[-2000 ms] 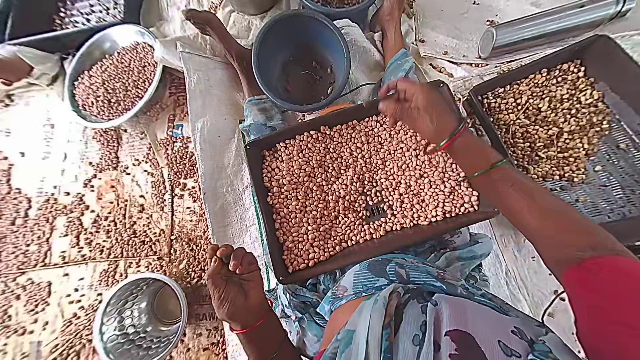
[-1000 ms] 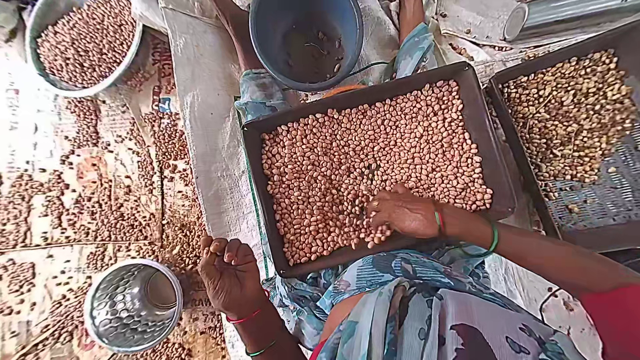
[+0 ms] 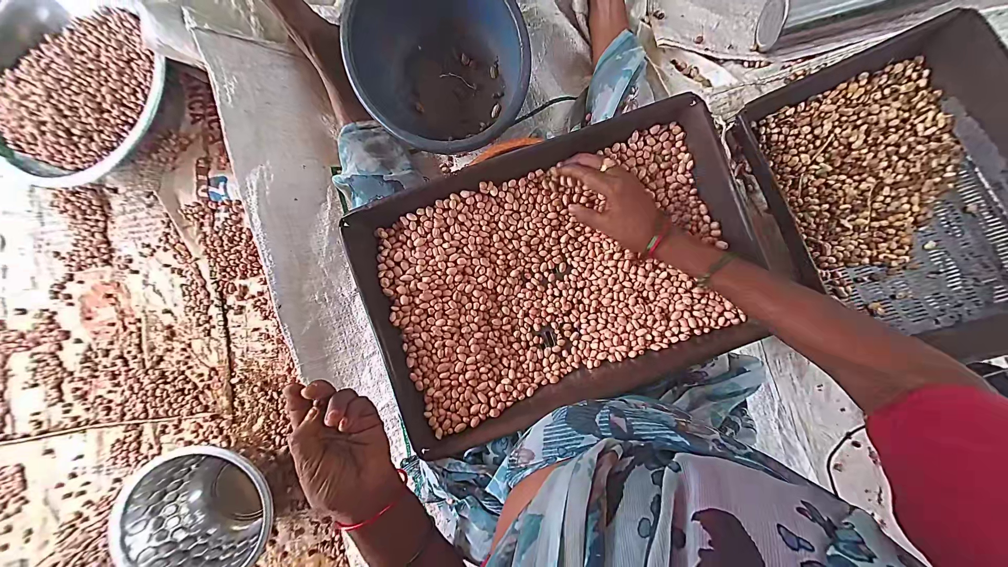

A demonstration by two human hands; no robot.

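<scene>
A dark rectangular plastic tray (image 3: 551, 386) lies across my lap, its bottom covered with shelled peanuts (image 3: 472, 291) except for small gaps near the middle. My right hand (image 3: 618, 201) rests on the peanuts towards the tray's upper right, palm down with the fingers spread; whether a peanut is between them cannot be told. Left of the tray, my left hand (image 3: 342, 445) is raised palm up with its fingers curled, and something small and pale shows at the fingertips. Beyond the tray's far edge stands a blue plastic bowl (image 3: 358, 79) with a few dark bits at its bottom.
A second dark slotted tray (image 3: 969, 260) holds browner nuts at the right. At the upper left is a metal basin (image 3: 153, 110) full of peanuts. A dimpled steel container (image 3: 189, 504) stands lower left among peanuts scattered on printed sheeting (image 3: 102, 315). A metal cylinder (image 3: 819, 20) lies top right.
My right hand has gone from above the tray's far edge down to the peanuts near the near edge, then back up to the upper right part. My left hand stays curled beside the tray.
</scene>
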